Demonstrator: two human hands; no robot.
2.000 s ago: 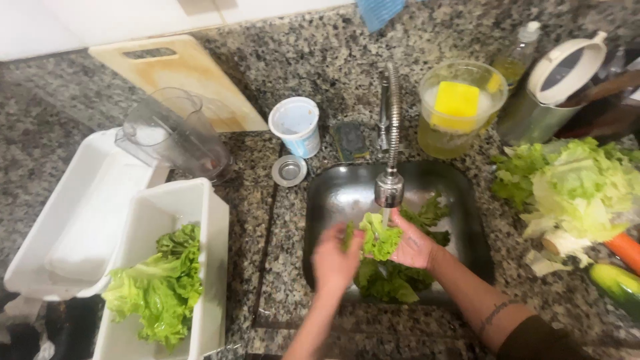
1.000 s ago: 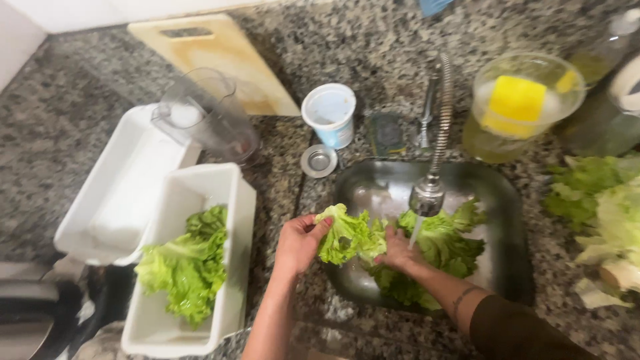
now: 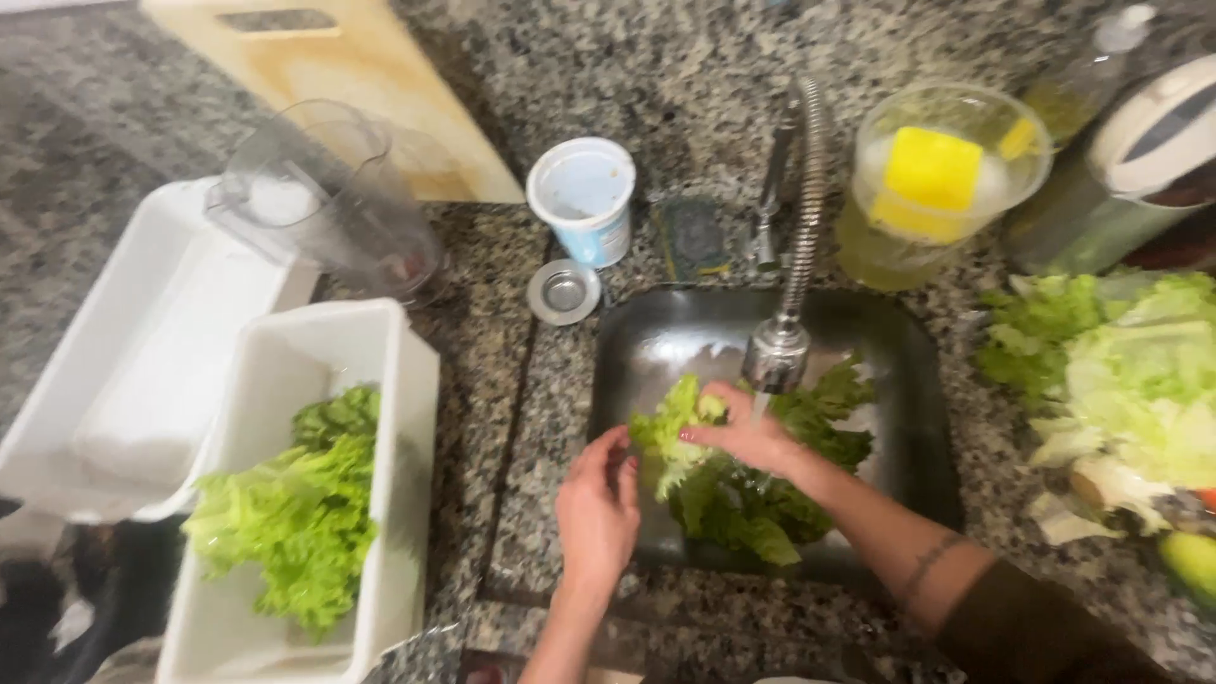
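Note:
A light green lettuce leaf [image 3: 673,432] is between my hands over the left part of the metal sink [image 3: 936,475]. My right hand [image 3: 746,432] grips it between thumb and fingers, beside the water running from the spray faucet [image 3: 777,356]. My left hand [image 3: 598,503] is at the leaf's left edge, fingers curled; whether it grips the leaf is unclear. More lettuce leaves [image 3: 750,508] lie in the sink below. Other washed-looking, wet leaves [image 3: 294,522] rest in the white plastic bin [image 3: 404,427] at the left.
Behind the bin are another white container [image 3: 161,351], a clear plastic jug [image 3: 323,209] and a cutting board [image 3: 418,95]. A plastic tub [image 3: 581,199] and sink strainer [image 3: 564,292] stand behind the sink. Right are a container with a yellow sponge [image 3: 931,171] and a lettuce pile [image 3: 1140,389].
The leaf between my hands has moved left from under the faucet since two seconds ago. Since one second ago, my right hand has come up to the leaf's upper right side.

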